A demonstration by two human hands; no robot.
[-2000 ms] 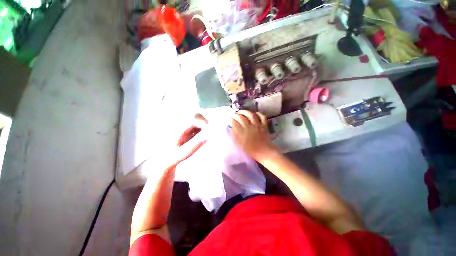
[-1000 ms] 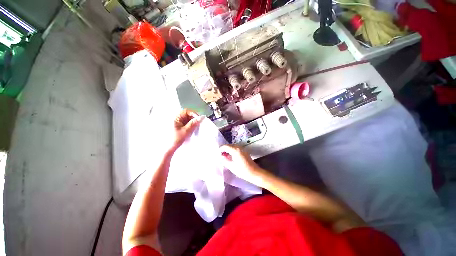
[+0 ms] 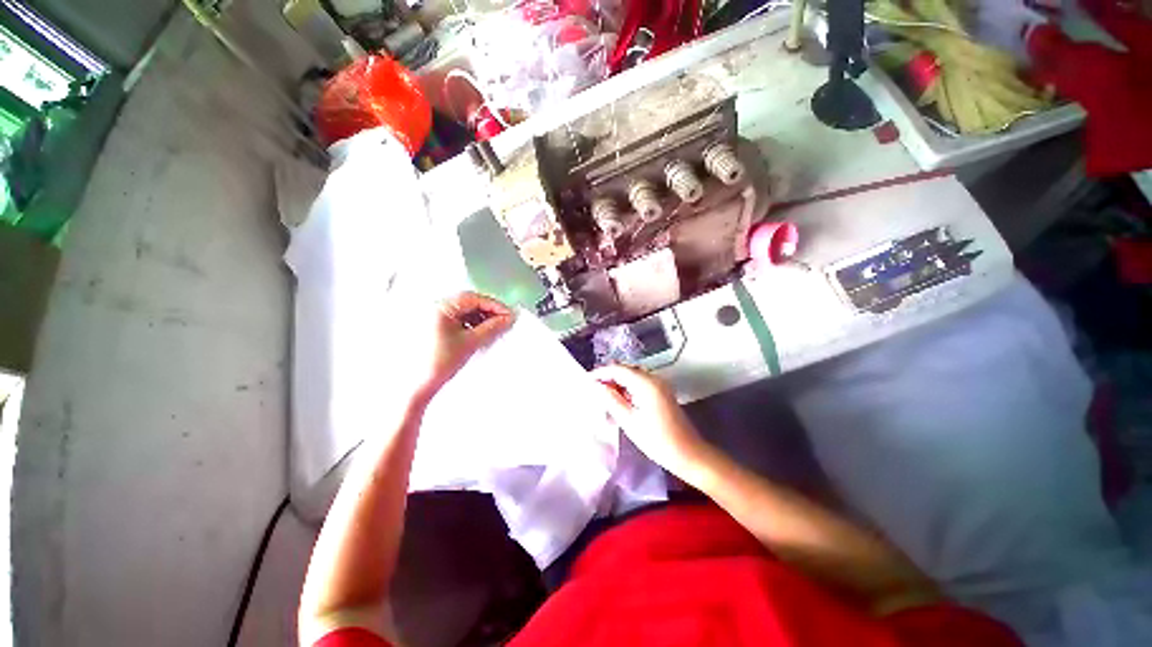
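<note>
A thin white fabric piece (image 3: 524,411) hangs between my hands, over the table's front edge and down to my lap. My left hand (image 3: 465,331) pinches its upper edge, left of and just below the needle area. My right hand (image 3: 642,407) holds its right edge, in front of the table opening. The brown-beige overlock machine (image 3: 644,202) stands behind the fabric, with a dark presser foot area (image 3: 556,297) at its left end. The fabric is apart from the presser foot. Its surface is partly overexposed.
White panels (image 3: 366,291) lie on the left. Whitish lint (image 3: 619,341) shows in the table opening. A pink ring (image 3: 773,243) and small metal tools (image 3: 903,268) lie right of the machine. A white cloth pile (image 3: 960,430) is below the table at right. An orange-red bag (image 3: 375,104) is behind.
Both hands have come back from the needle area toward me and moved apart, drawing the fabric away from the presser foot. The fabric is spread wider between them, and the table opening is uncovered.
</note>
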